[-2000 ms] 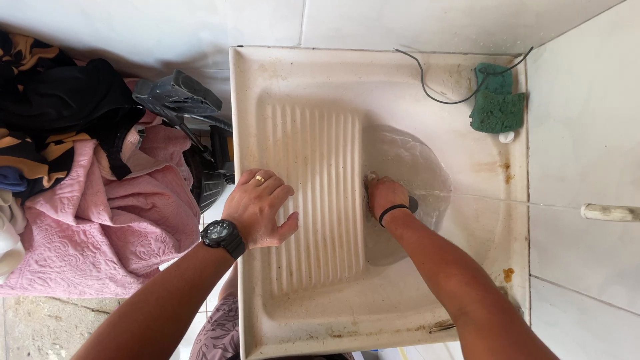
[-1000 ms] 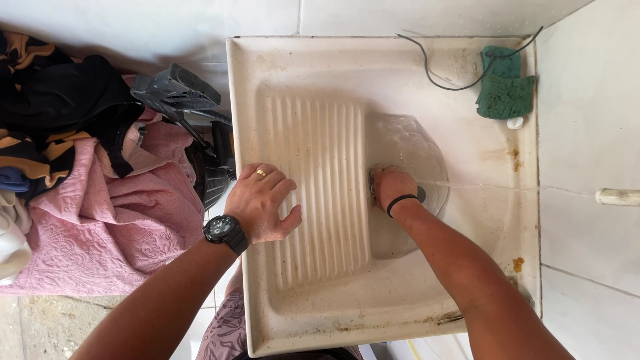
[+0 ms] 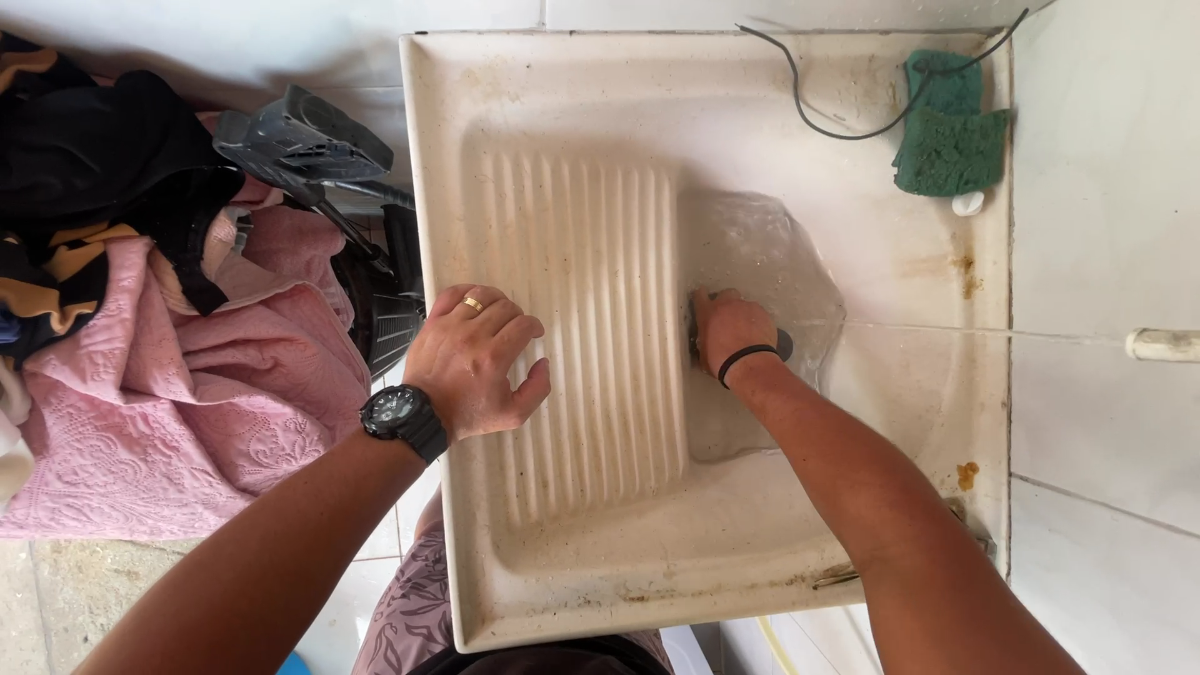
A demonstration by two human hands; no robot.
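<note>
My left hand [image 3: 478, 361], with a ring and a black wristwatch, rests on the front rim and ribbed washboard [image 3: 591, 328] of a cream laundry sink [image 3: 750, 581]. Its fingers are apart and hold nothing. My right hand [image 3: 734, 328], a black band at the wrist, reaches down into the basin beside the washboard's edge. A dark item [image 3: 784, 344] shows at its wrist side; the fingertips are hidden, so what they grip cannot be told. Water [image 3: 759, 225] lies in the basin, and a thin stream runs into it from a white pipe [image 3: 1162, 344].
Green sponges [image 3: 952, 150] and a black wire [image 3: 797, 89] lie at the sink's upper right corner. Left of the sink are a pink quilted cloth [image 3: 225, 403], dark clothes [image 3: 103, 150] and a black fan-like appliance [image 3: 375, 309]. A tiled wall [image 3: 1106, 422] borders the right side.
</note>
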